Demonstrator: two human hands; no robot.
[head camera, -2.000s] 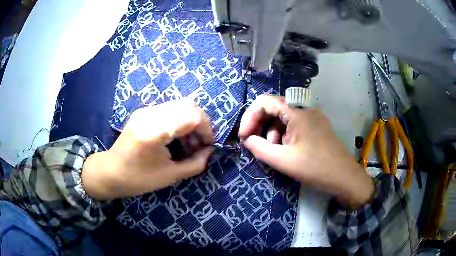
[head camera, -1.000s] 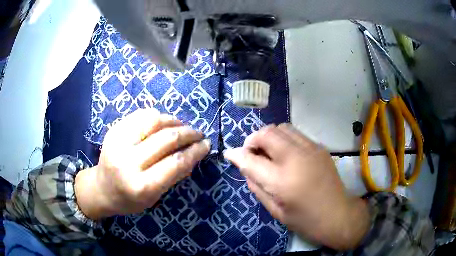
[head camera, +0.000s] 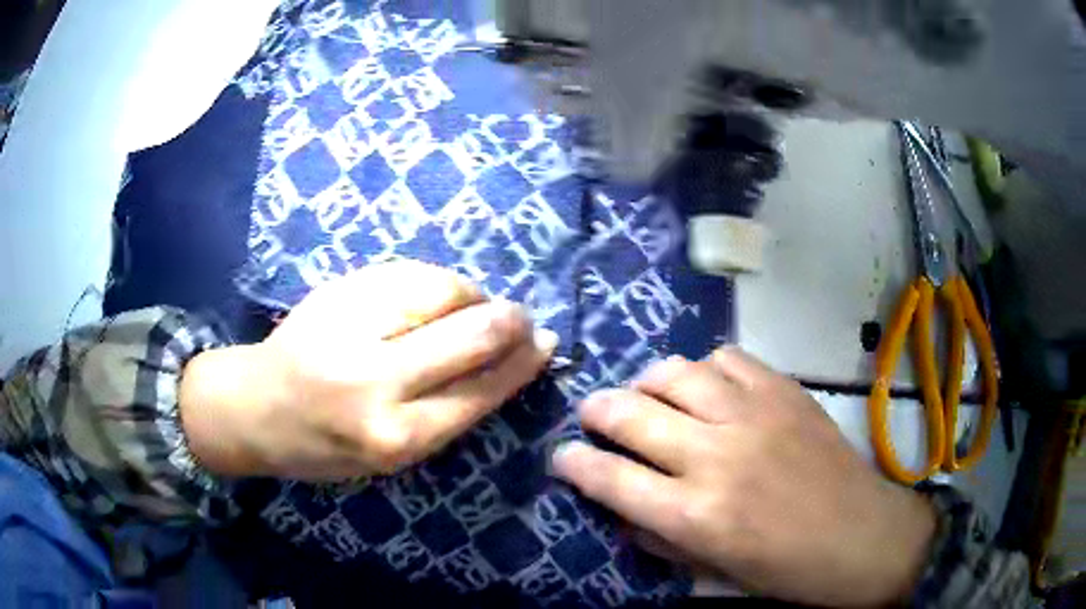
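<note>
The patterned denim panel (head camera: 459, 523), dark blue with a pale letter print, lies on the machine bed under both hands. A dark vertical seam runs down it between the hands. My left hand (head camera: 399, 363) is left of the seam, its thumb and fingertips pinched together at the cloth; whether they grip cloth or thread is too blurred to tell. My right hand (head camera: 726, 464) lies palm down on the panel, right of and below the seam, fingers slightly spread, nothing seen in it.
The sewing machine head (head camera: 643, 71) hangs above the cloth. A white knob (head camera: 729, 244) sits below it. Orange-handled scissors (head camera: 935, 369) lie on the bed at the right. Plain dark cloth (head camera: 191, 226) extends left.
My right hand has moved down from the seam and flattened onto the cloth, away from my left fingertips. My left hand still pinches near the seam. The camera view has shifted.
</note>
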